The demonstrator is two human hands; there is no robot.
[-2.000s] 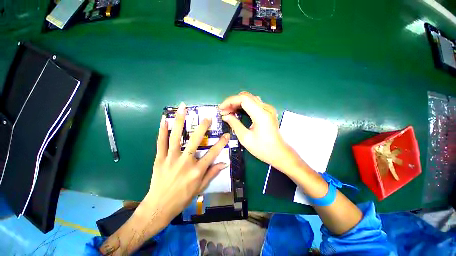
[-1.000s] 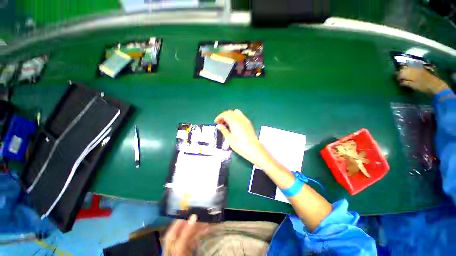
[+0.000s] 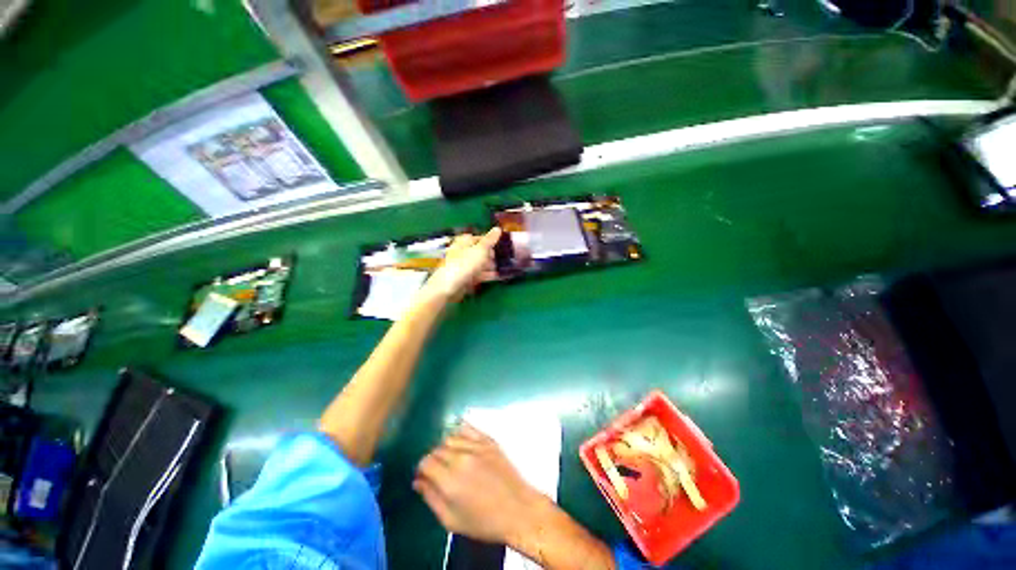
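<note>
A tablet assembly (image 3: pixel 563 236) with a grey-white battery and exposed circuitry lies at the bench's far side. My left hand (image 3: pixel 462 267) is stretched out to it, thumb and fingers closed at its left end. Another open tablet (image 3: pixel 390 292), with a white battery, lies just left, partly under my left hand. My right hand (image 3: pixel 474 484) is low in the middle with curled fingers, a little blurred, over the white adhesive pad sheet (image 3: pixel 535 440). Whether it holds anything small cannot be seen. The sheet's black block shows partly below the hand.
A red scrap bin (image 3: pixel 719 490) with tan strips stands right of the sheet. A crinkled clear bag (image 3: pixel 863 412) and a dark object lie farther right. A black tray (image 3: pixel 139 468) is at left. Other open tablets (image 3: pixel 236 301) line the far left. A red bin (image 3: pixel 479 45) stands beyond the bench.
The view has swung up and forward. The tablet that lay before me is now at the far side at my left hand. My right hand has moved from its top edge to the sheet.
</note>
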